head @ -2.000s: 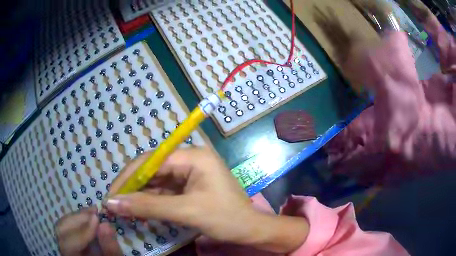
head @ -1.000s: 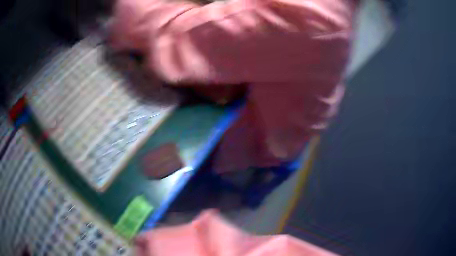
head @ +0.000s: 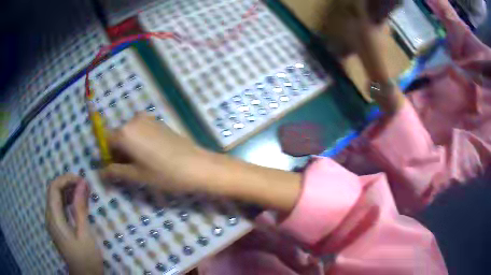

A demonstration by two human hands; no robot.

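My right hand [head: 142, 150] is over the near holding board [head: 229, 239], shut on the yellow pen-like tool [head: 100, 137], which stands nearly upright. A thin red wire [head: 156, 35] runs from the tool's upper end over the boards. My left hand [head: 69, 215] lies low at the left on the same board, fingers curled; whether it holds anything cannot be told. Rows of small shiny round metal parts [head: 154, 232] lie on the board around both hands. The tool's tip is hidden by the right hand.
A partly filled board [head: 221, 64] lies behind, shiny parts along its near end. A reddish-brown pad [head: 301, 138] lies on the green bench by the blue-taped edge [head: 344, 144]. At right, another person's arm [head: 377, 70] in a pink sleeve reaches over a brown board [head: 352, 67].
The view has swung back from the bench edge to the boards, and both hands show again. Compared with two seconds ago, the tool is more upright and the wire loops farther left.
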